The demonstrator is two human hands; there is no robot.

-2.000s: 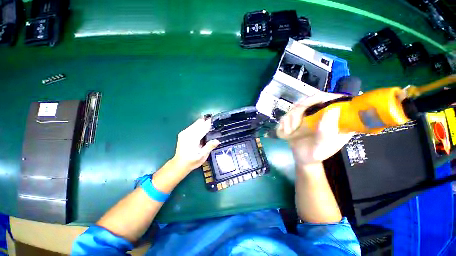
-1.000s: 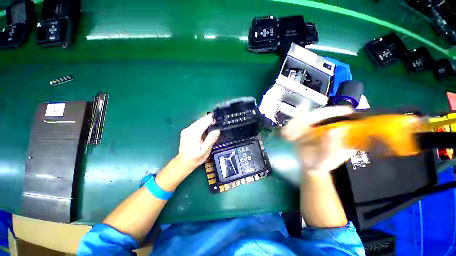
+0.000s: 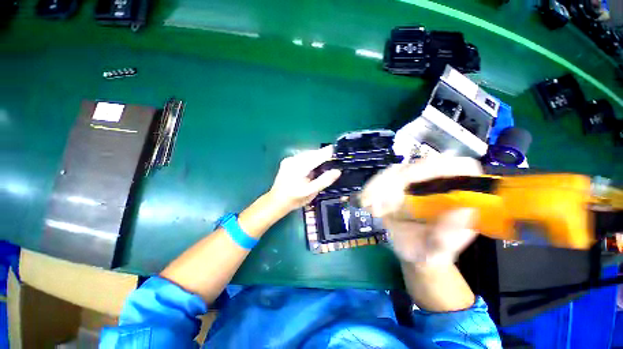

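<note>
An open black device housing (image 3: 345, 217) lies in the dark fixture (image 3: 313, 235), whose edge bears tan-brown blocks. Its lid (image 3: 365, 146) stands raised on the far side. My left hand (image 3: 304, 178), with a blue wrist strap (image 3: 239, 232), holds the lid side of the housing at its left edge. My right hand (image 3: 427, 208) is blurred and grips the orange-yellow electric screwdriver (image 3: 540, 204). It is held level above the right side of the fixture and hides part of it. The screwdriver's tip cannot be made out.
The white-grey screw feeder (image 3: 461, 112) stands behind my right hand, with a blue bin (image 3: 504, 117) and dark roll (image 3: 512, 144). A black tray (image 3: 540, 276) is at right. A long flat box (image 3: 99, 184) and part strips (image 3: 166, 133) lie left. Devices (image 3: 430, 51) line the back.
The view has shifted, so the bench things sit further right, except the lower body. My right hand and the screwdriver have moved closer over the housing. My left hand stays at the housing.
</note>
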